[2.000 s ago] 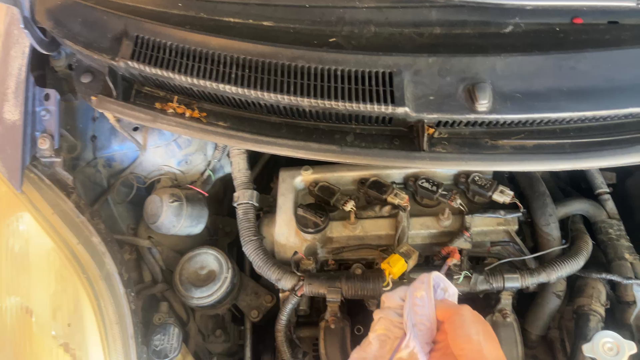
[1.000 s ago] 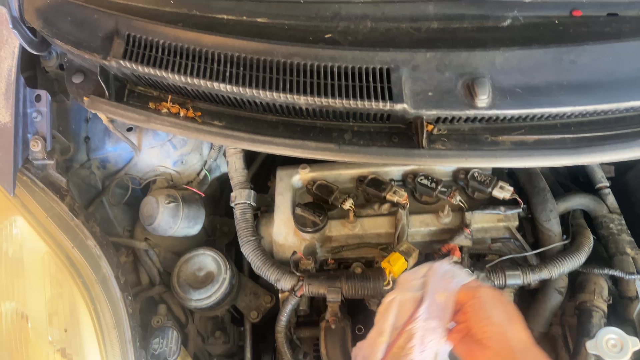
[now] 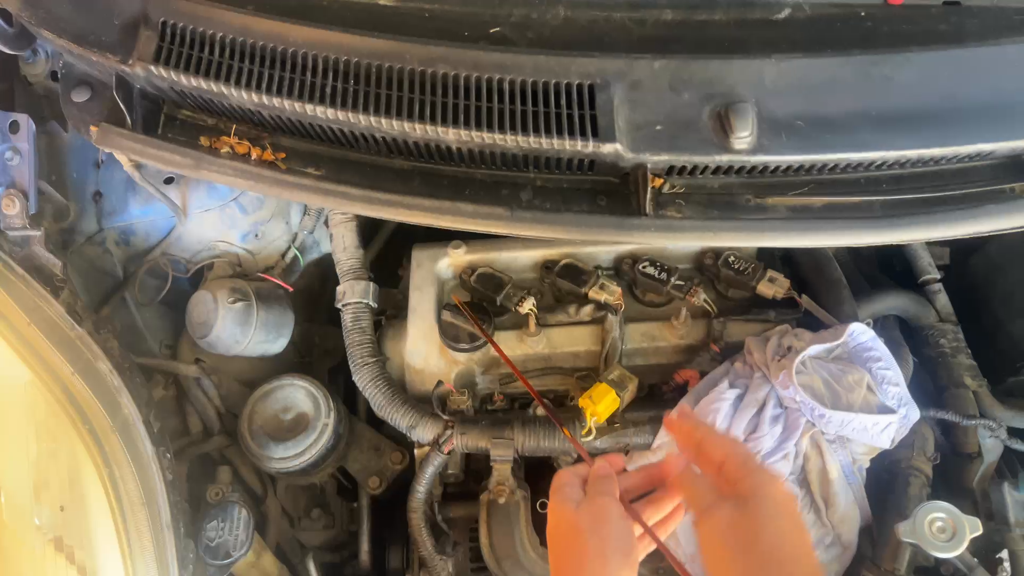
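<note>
My left hand (image 3: 596, 512) pinches a long, thin, reddish-brown dipstick (image 3: 520, 380) between thumb and fingers. The dipstick slants from upper left to lower right, its upper end over the black oil filler cap (image 3: 466, 326). Just right of it is my right hand (image 3: 732, 496), blurred, fingers extended near the left fingers and beside a pale cloth (image 3: 800, 400); whether it grips the cloth or dipstick cannot be told. The crumpled cloth lies over the right part of the engine. A yellow connector (image 3: 598, 402) sits above my hands, in front of the valve cover (image 3: 432, 320).
Several ignition coils (image 3: 656, 276) line the valve cover. A corrugated wiring conduit (image 3: 364, 360) bends around its left side. The cowl grille (image 3: 376, 96) spans the top, a headlight (image 3: 64, 448) stands at left, and a metal radiator cap (image 3: 938, 528) is at lower right.
The cloth, earlier bunched at one hand, now lies farther right over the engine. My left hand and the dipstick have come into view.
</note>
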